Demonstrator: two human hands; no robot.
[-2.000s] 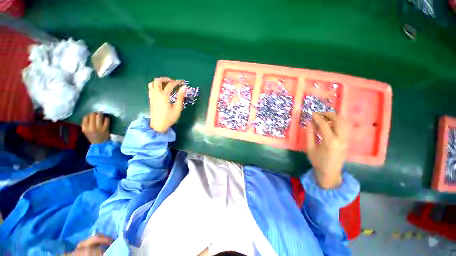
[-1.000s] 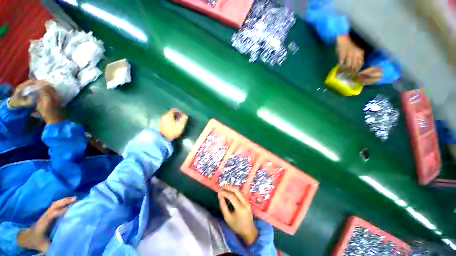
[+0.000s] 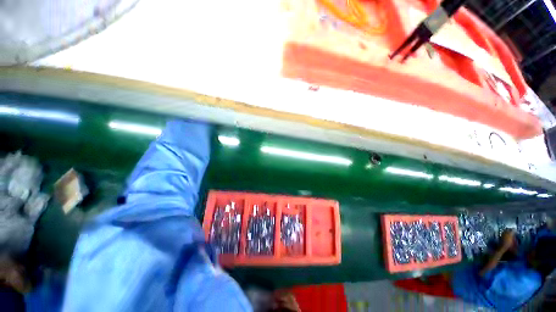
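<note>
The salmon-red parts tray [image 3: 275, 230] lies on the green surface in front of me. Three compartments hold small silver metal parts [image 3: 261, 230]; the right-hand one shows almost none. A blue sleeve, seemingly of my left arm, reaches forward past the tray's left end to the pale ledge; its hand does not show. A blurred skin-coloured patch at the bottom edge may be my right hand [image 3: 285, 301], but its fingers cannot be made out.
Crumpled white heap [image 3: 22, 192] and small carton [image 3: 70, 190] at left. Another filled tray [image 3: 422, 242], loose metal pieces [image 3: 478, 228] and a person in blue at right. A small dark item [image 3: 374, 159] lies mid-table. Beyond the pale ledge [image 3: 244, 113] are large red-orange objects [image 3: 390, 85].
The view has swung up towards the far side. My left hand, seen earlier beside the tray, has gone out of sight as the sleeve reaches forward. My right hand has left the tray.
</note>
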